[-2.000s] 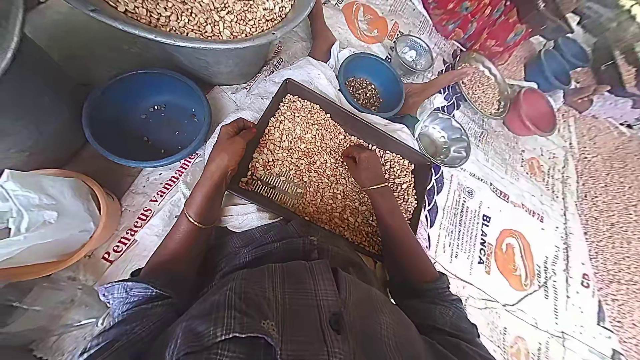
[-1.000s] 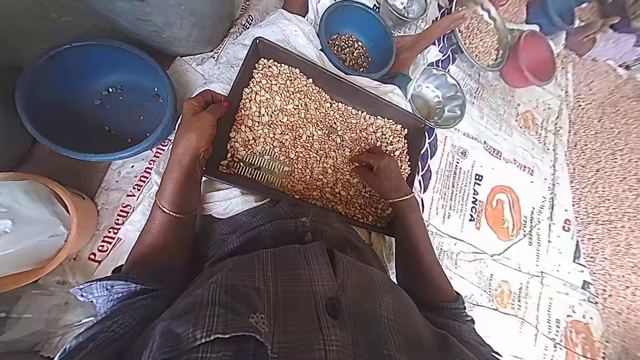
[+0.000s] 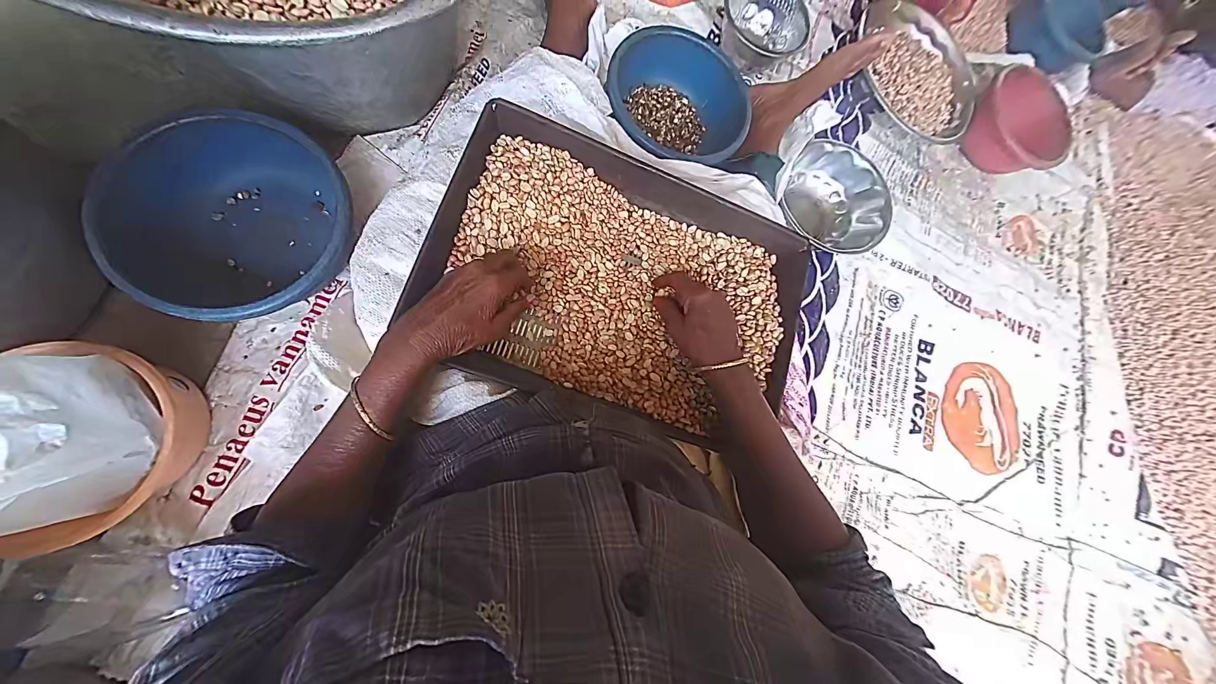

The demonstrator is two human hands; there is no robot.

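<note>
A dark rectangular tray with a slotted bottom (image 3: 646,185) lies tilted across my lap, spread with small tan and reddish nuts or seeds (image 3: 589,256). My left hand (image 3: 475,299) rests over the left part of the nuts, fingers bent down; whether it pinches any is hidden. Below its fingertips some bare slots of the tray show. On the right side of the nuts is my right hand (image 3: 693,313), its fingers curled and thumb near the index finger; I cannot tell if something is between them. A thin bangle circles each wrist.
A blue plastic basin (image 3: 218,275) with a few bits stands left, above an orange tub (image 3: 180,427) holding a white plastic bag. A large metal vessel (image 3: 313,71) of nuts is behind. Past the tray are a small blue bowl (image 3: 727,104), a fluted metal bowl (image 3: 841,195) and another person's hand (image 3: 826,81).
My left hand has left the tray's left rim and moved in over the nuts. My right hand stays over the right part, its fingers now more curled.
</note>
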